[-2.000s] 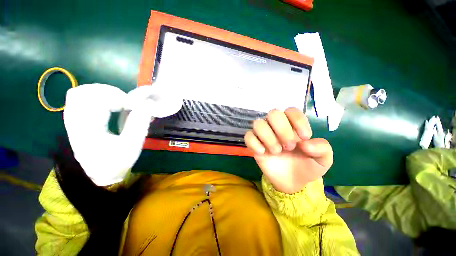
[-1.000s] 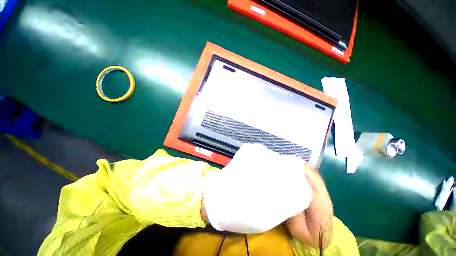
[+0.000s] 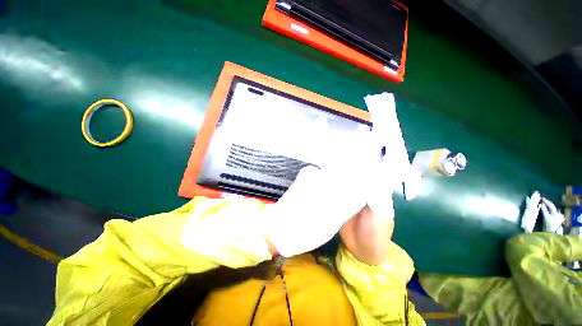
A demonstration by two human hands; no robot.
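A grey-silver laptop lies underside up on an orange tray, its vent grille towards me. My left hand, in a white glove, reaches across the tray's near right part and meets my right hand. Its fingers are at a white glove on my right hand. That glove covers the right fingers and palm, while the wrist and heel are bare. The overexposed white hides the separate fingers of both hands. The hands cover the laptop's right part.
A yellow tape roll lies left. A long white strip and a pale bundle with a yellow band lie right. Another orange tray holds a dark laptop at the back. Another person's yellow-green sleeve and white-gloved hand are far right.
Both hands have moved up over the tray's right part. White glove now covers the right fingers, which were bare two seconds ago. The dark laptop's tray appears further left.
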